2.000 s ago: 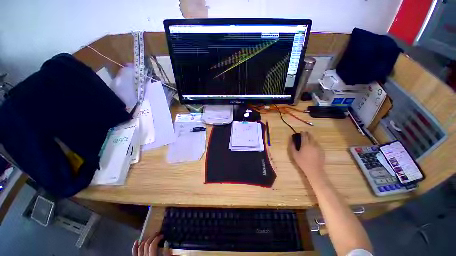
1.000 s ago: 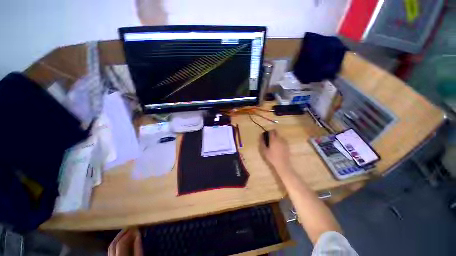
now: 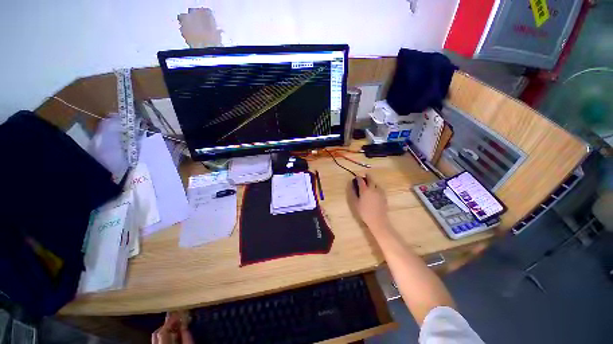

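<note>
My right hand [image 3: 372,203] lies over the small black mouse [image 3: 357,186] on the bare desk, right of the mouse pad. My left hand [image 3: 172,329] is at the bottom edge, partly cut off, at the left end of the keyboard tray beside the black keyboard [image 3: 289,312]. Its fingers are bent; whether they grip the tray edge is unclear. The monitor [image 3: 259,101] shows nested yellow and pale pattern lines on black.
The black mouse pad [image 3: 265,235] bears white note slips [image 3: 293,193]. A lit smartphone [image 3: 474,195] lies on the calculator [image 3: 447,218] at the right. Loose paper [image 3: 208,215] and dark cloth [image 3: 50,195] are at the left. Folded navy cloth [image 3: 420,79] hangs on the right partition.
The view has turned to the right, so the desk and monitor sit further left in the picture. My right hand stays on the mouse. My left hand stays at the tray's left end.
</note>
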